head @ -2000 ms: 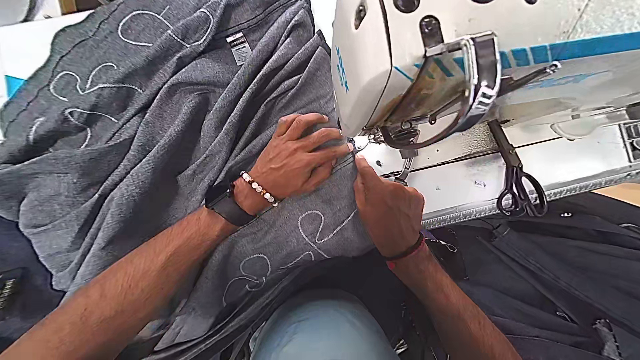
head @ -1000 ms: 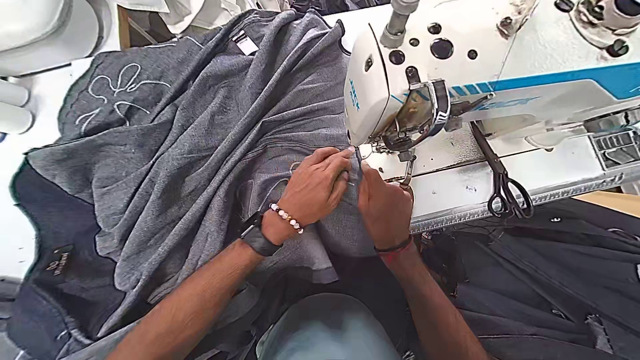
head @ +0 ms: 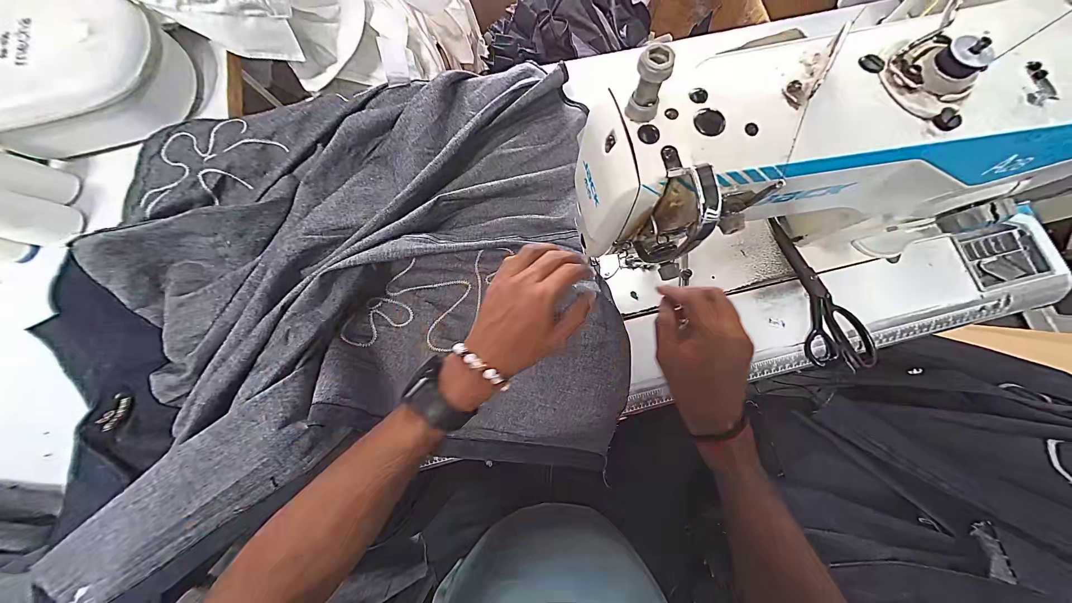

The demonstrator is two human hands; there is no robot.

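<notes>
A grey knit garment point(head: 536, 402) with looping white cord stitching lies spread left of a white and blue Jack sewing machine point(head: 720, 126), its right edge beside the needle area. My left hand point(head: 536, 306) rests over the garment just left of the presser foot point(head: 607, 266); its thumb and fingertips are close together at a small pale piece of the cloth, and whether they pinch it cannot be told. Right of the garment's edge, my right hand point(head: 702, 339) hovers over the machine bed, its thumb and forefinger near each other; anything between them is too blurred to tell.
Black-handled scissors point(head: 825, 318) lie across the machine bed at right. Dark garments point(head: 904, 469) are heaped at the lower right. White thread cones point(head: 38, 197) and a white rounded machine housing point(head: 75, 67) stand at left. Piled cloth point(head: 569, 29) sits behind the machine.
My right hand has moved right, away from my left hand and the garment's edge. The garment's right part now lies flatter, with its lower edge in sight. The view has shifted and takes in more of the machine.
</notes>
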